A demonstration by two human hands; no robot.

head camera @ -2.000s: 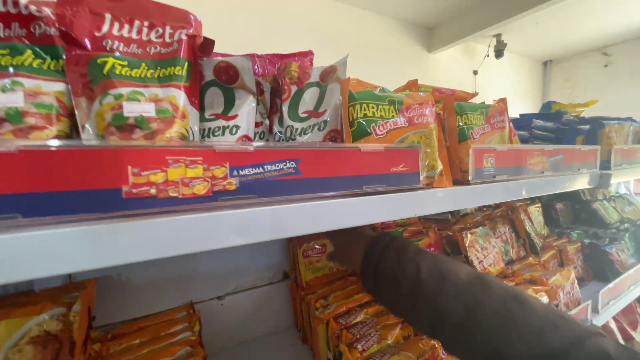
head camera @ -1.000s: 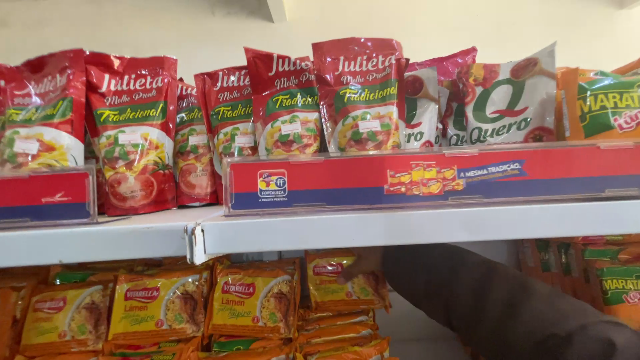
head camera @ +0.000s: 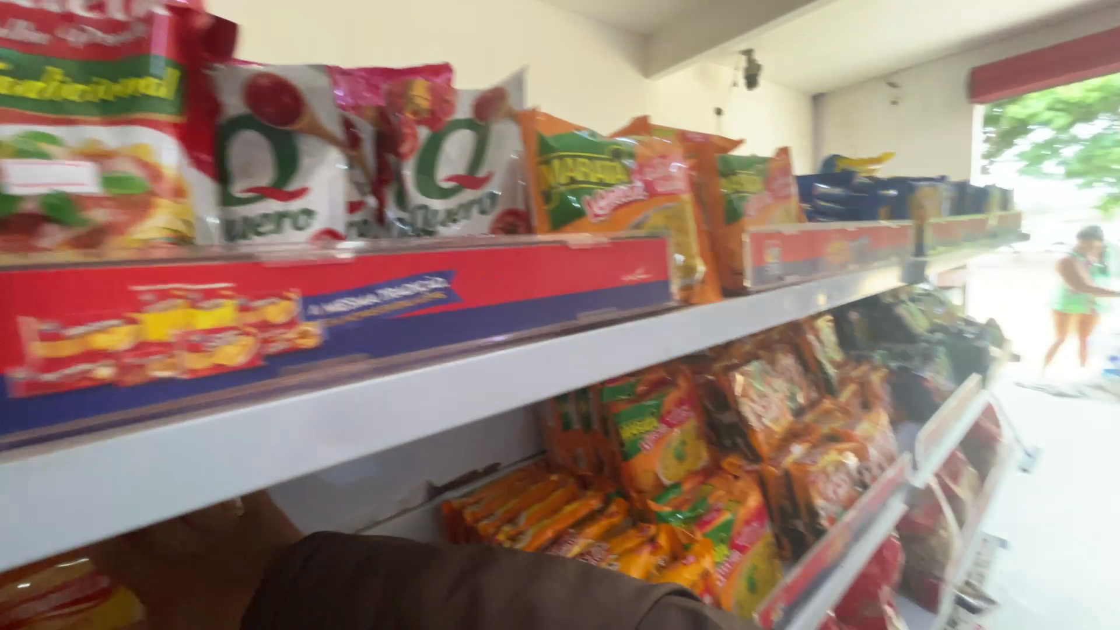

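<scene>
My right hand (head camera: 206, 551) is in the shade under the upper shelf at the lower left, its dark sleeve (head camera: 455, 582) running in from the bottom edge. It is at a yellow and red instant noodle packet (head camera: 66, 595); the fingers are dim and blurred, so a grip on it cannot be made out. To the right of the sleeve, orange noodle packets (head camera: 560, 516) stand in a row on the lower shelf, with green and orange noodle packets (head camera: 656, 429) behind. My left hand is not in view.
The upper shelf's white edge (head camera: 490, 376) crosses above my hand, with a red and blue strip (head camera: 525, 280) on it. It holds red sauce pouches (head camera: 96, 131), white sauce pouches (head camera: 464, 166) and orange noodle packets (head camera: 604, 184). A person (head camera: 1081, 293) is far off at the right.
The view has swung right along the shelves since one second ago. My right hand now shows beneath the upper shelf at the lower left, and a distant person has come into view.
</scene>
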